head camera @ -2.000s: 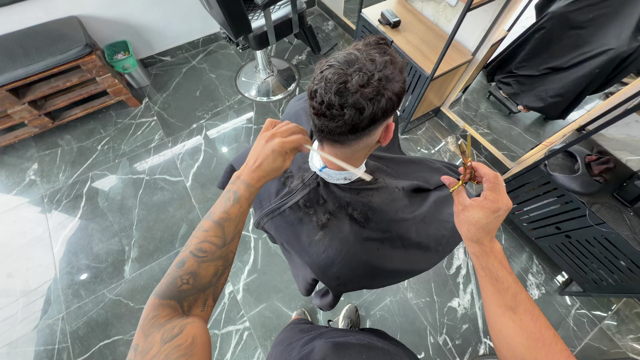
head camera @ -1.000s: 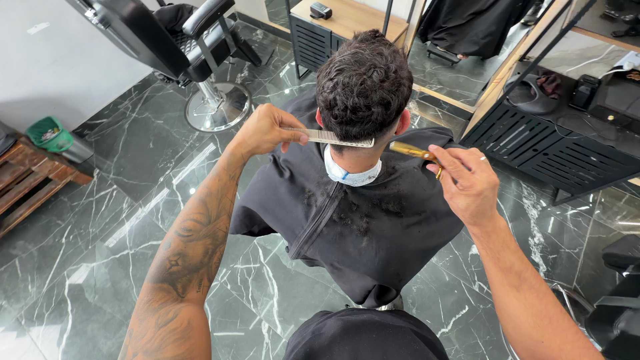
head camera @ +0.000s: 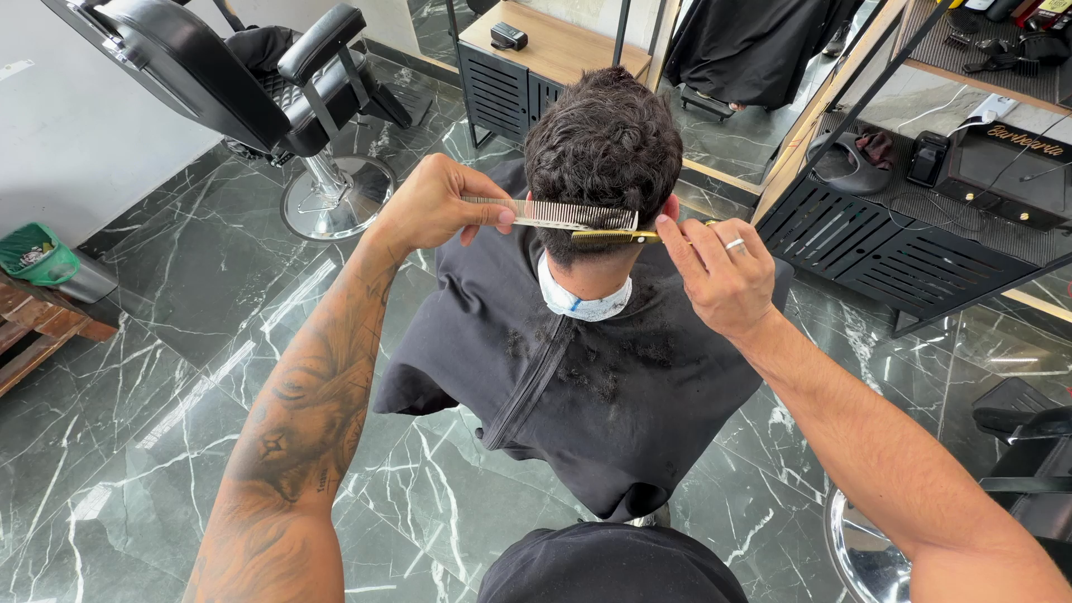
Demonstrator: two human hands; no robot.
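Observation:
A seated person with dark curly hair [head camera: 605, 138] has their back to me, wearing a black cape [head camera: 586, 377] and a white neck strip [head camera: 586, 297]. My left hand [head camera: 452, 205] pinches one end of a pale cutting comb [head camera: 569, 215], which lies level across the lower back of the hair. Gold thinning shears [head camera: 615, 237] are in my right hand [head camera: 724, 264], their toothed blade just under the comb at the nape. The fingers of that hand partly hide the shears' handles. Loose hair clippings [head camera: 599, 364] lie on the cape.
A black barber chair [head camera: 306, 88] stands at the upper left. To the right is a black slatted cabinet [head camera: 896, 251] holding barber equipment. A wooden-topped cabinet [head camera: 557, 42] stands behind the person. A bin with a green liner [head camera: 50, 260] is at the far left.
My right hand has brought the shears left to the nape, close under the comb. Two seconds ago both hands were lower, the comb beside the neck. The view has shifted.

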